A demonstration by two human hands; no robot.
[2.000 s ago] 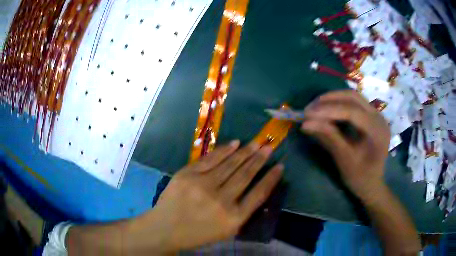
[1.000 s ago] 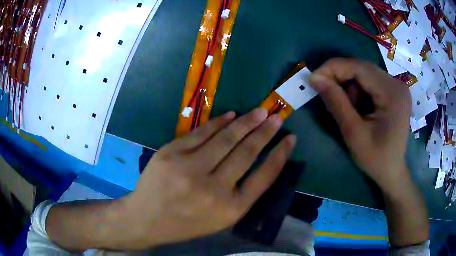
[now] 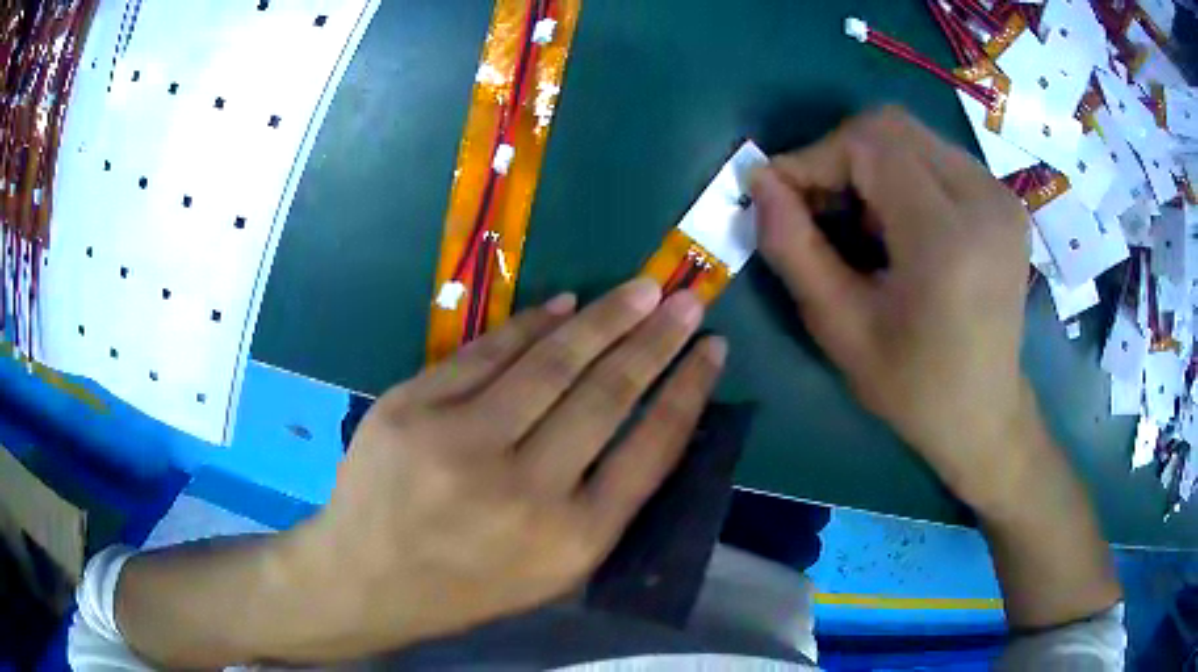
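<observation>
A wired flex piece [image 3: 687, 269] lies on the green mat, its orange end with leads under the fingertips of my left hand [image 3: 493, 453]. A white tab [image 3: 723, 210] with one dark square covers its upper end. My right hand [image 3: 907, 263] pinches the tab's upper right edge between thumb and fingers. My left hand lies flat, palm down, fingers spread, pressing the piece. An overlapped strip [image 3: 489, 197] of amber film with red and dark wires and white plugs runs up from beside my left fingers.
A perforated white sheet [image 3: 197, 197] lies at left, with finished rows [image 3: 26, 197] beyond it. A loose pile of wired pieces [image 3: 1090, 171] is at right. A black flat piece [image 3: 670, 525] hangs over the mat's front edge below my left hand.
The white tab, seen edge-on and blurred at first, now lies over the flex piece's end. My right hand has moved nearer to it. The whole view has shifted; my left hand stays pressed down.
</observation>
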